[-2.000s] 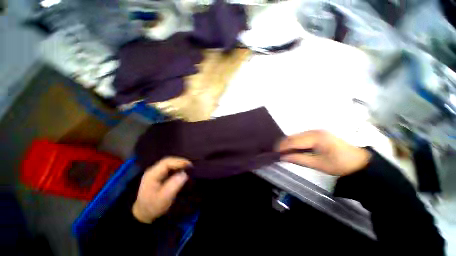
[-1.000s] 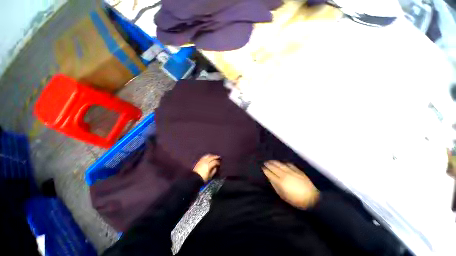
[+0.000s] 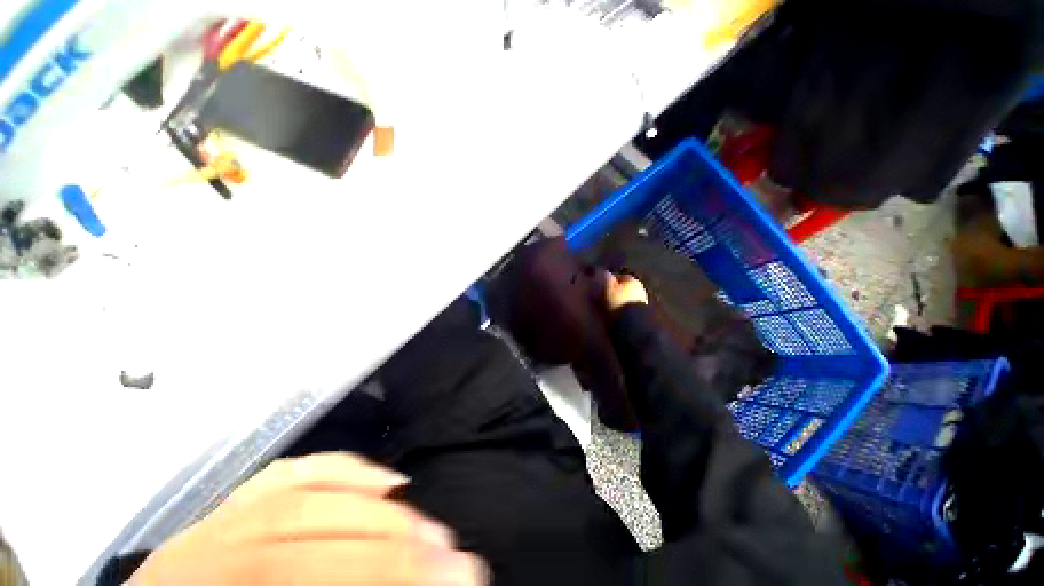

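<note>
Dark plum cloth pieces hang over the near end of a blue slatted crate on the floor, and more dark cloth lies inside it. My right hand, small and partly hidden by its black sleeve, grips the plum cloth at the crate's near side. My left hand is large and blurred at the bottom left, over the table's front edge, cut off by the picture's bottom. Its fingers are stretched out and no cloth shows in it; its palm is hidden.
The white table carries a black smartphone-like rectangle, a small brown square, orange-handled snips and a blue item. A machine head with "JACK" lettering is top left. Another blue crate and a dark-clothed person are at right.
The view has swung from the red stool and cardboard side to the table items and a crate at right. Both hands have left the spread plum panel; my right hand now grips cloth at the crate.
</note>
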